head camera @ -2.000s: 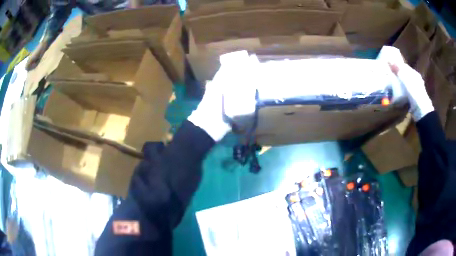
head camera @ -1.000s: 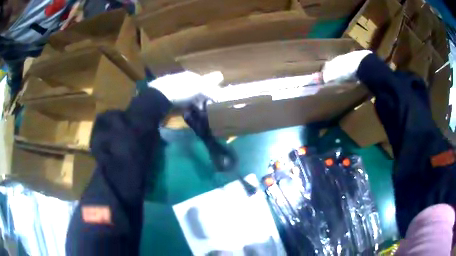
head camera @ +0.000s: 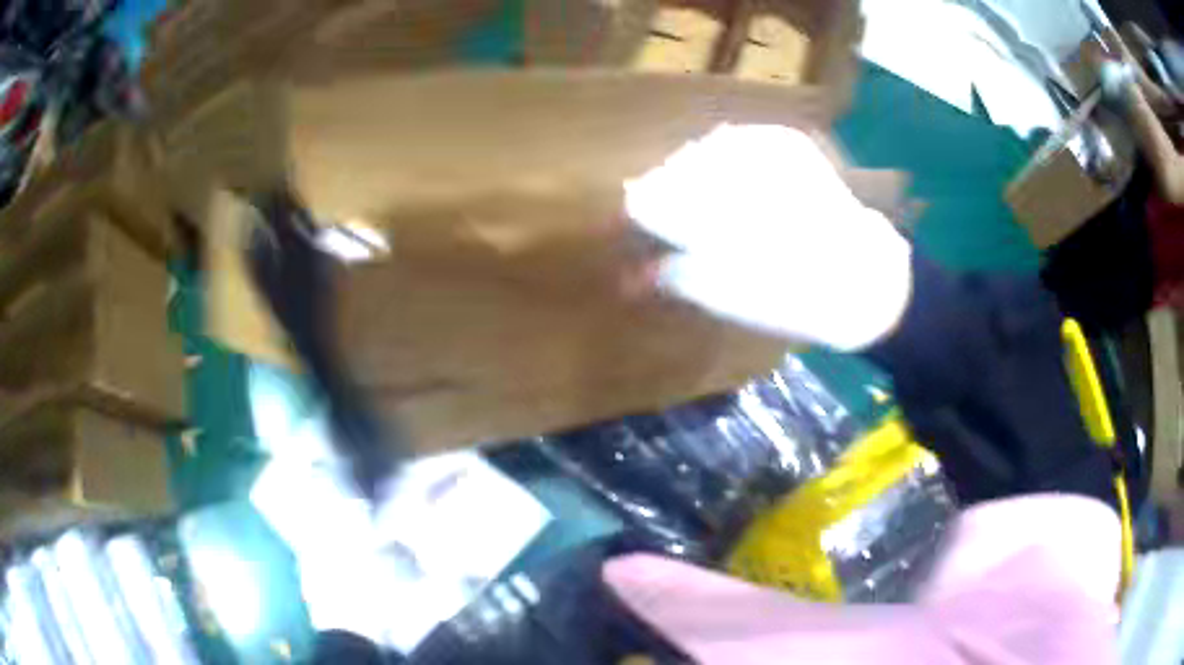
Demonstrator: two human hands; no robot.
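A long brown carton [head camera: 519, 338] lies in front of me, blurred, its broad side facing me. My right hand [head camera: 779, 240], in a white glove, is at the carton's right part with its fingertips against the cardboard; blur hides whether it grips. My left hand is not visible. A dark cord or strap [head camera: 318, 338] hangs over the carton's left end, beside a small shiny spot. The white unit cannot be made out. Glossy bagged dark accessories [head camera: 675, 474] and a white sheet [head camera: 455, 533] lie below the carton.
Open brown cartons [head camera: 130, 312] stand at the left and back. A yellow crate [head camera: 831, 507] with shiny bags is at the lower right. White film-wrapped bars [head camera: 98, 598] lie lower left. Another person's arm [head camera: 1149, 124] is at the far right.
The view has swung right. The white unit went down into the carton and is now out of sight. My left hand has left the view; the yellow crate has come in.
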